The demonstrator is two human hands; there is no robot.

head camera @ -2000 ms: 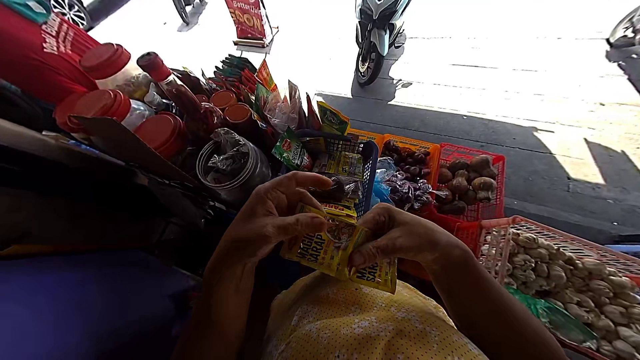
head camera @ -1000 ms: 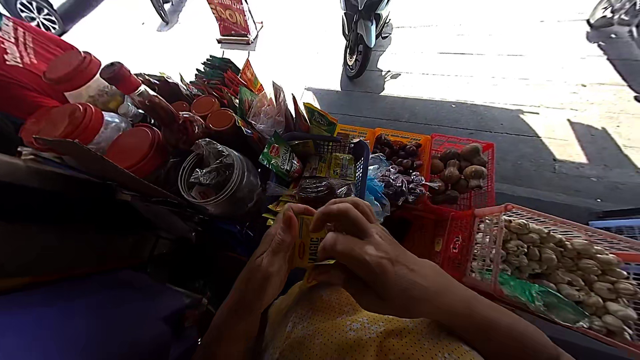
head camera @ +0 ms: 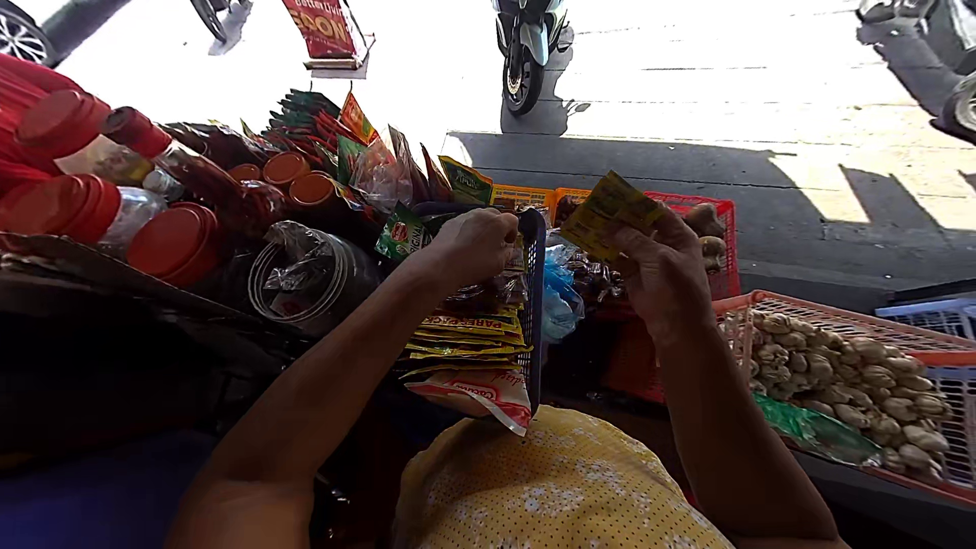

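My right hand (head camera: 667,267) is raised over the produce crates and grips a yellow seasoning packet (head camera: 610,216) between thumb and fingers. My left hand (head camera: 476,248) reaches over the far part of a dark blue plastic basket (head camera: 536,320), its fingers bent down at the packets there. Whether it holds one is hidden by the hand itself. In the near part of the basket stands a row of yellow packets (head camera: 465,339), with a white and red packet (head camera: 488,393) in front. A green packet (head camera: 402,232) is just left of my left hand.
Red-lidded jars (head camera: 174,242), a bottle (head camera: 179,156) and a clear plastic tub (head camera: 301,278) stand at left. A blue plastic bag (head camera: 563,293) lies beside the basket. At right are a red crate (head camera: 728,248) and a basket of garlic (head camera: 854,381). A motorcycle (head camera: 526,53) stands beyond.
My hands were together on yellow packets close to my body. They have moved apart: the right is now raised to the right with a packet, the left is forward over the basket.
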